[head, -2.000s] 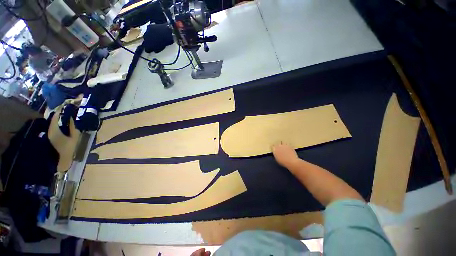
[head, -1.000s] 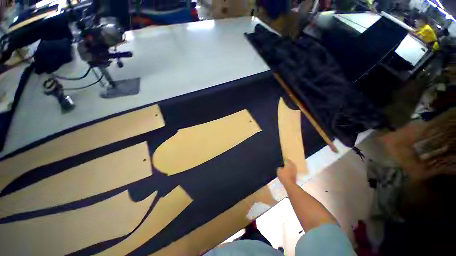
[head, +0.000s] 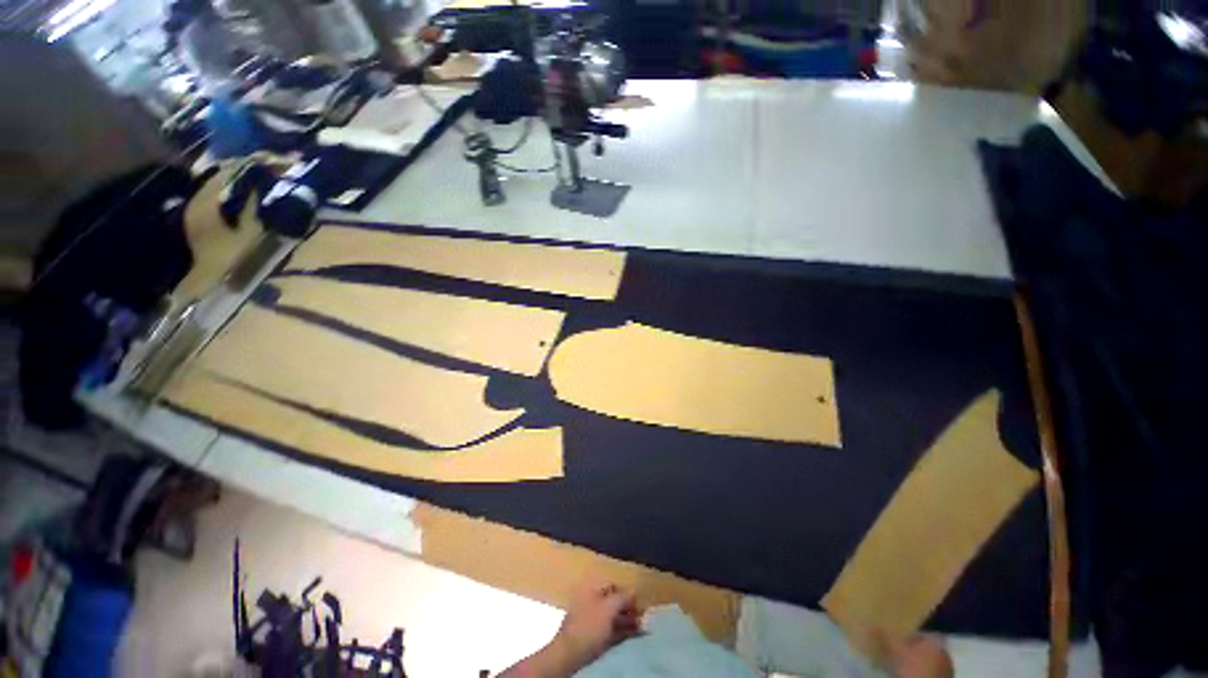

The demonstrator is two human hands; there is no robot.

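Note:
A tan card pattern (head: 934, 523) lies slanted at the right of the dark fabric lay (head: 689, 497), its near end by the table edge. My right hand (head: 914, 656) is at that near end, blurred and cut off by the bottom edge; its grip is unclear. My left hand (head: 612, 615) is low at the table's near edge, over the brown pattern paper (head: 510, 556), fingers curled; I cannot tell if it holds anything. A round-ended sleeve pattern (head: 702, 384) lies mid-lay. Several long body patterns (head: 384, 364) lie close together at the left.
A long yellow-brown ruler (head: 1047, 490) lies across the lay's right end, beside draped dark cloth (head: 1139, 397). A cutting machine (head: 583, 113) and a small handheld cutter (head: 488, 172) stand on the white table (head: 848, 172) behind. Metal weights (head: 172, 351) lie at the left end.
The view has swung right, then back left. My right hand went from the sleeve pattern to the right-hand pattern's near end. My left hand has come further into view.

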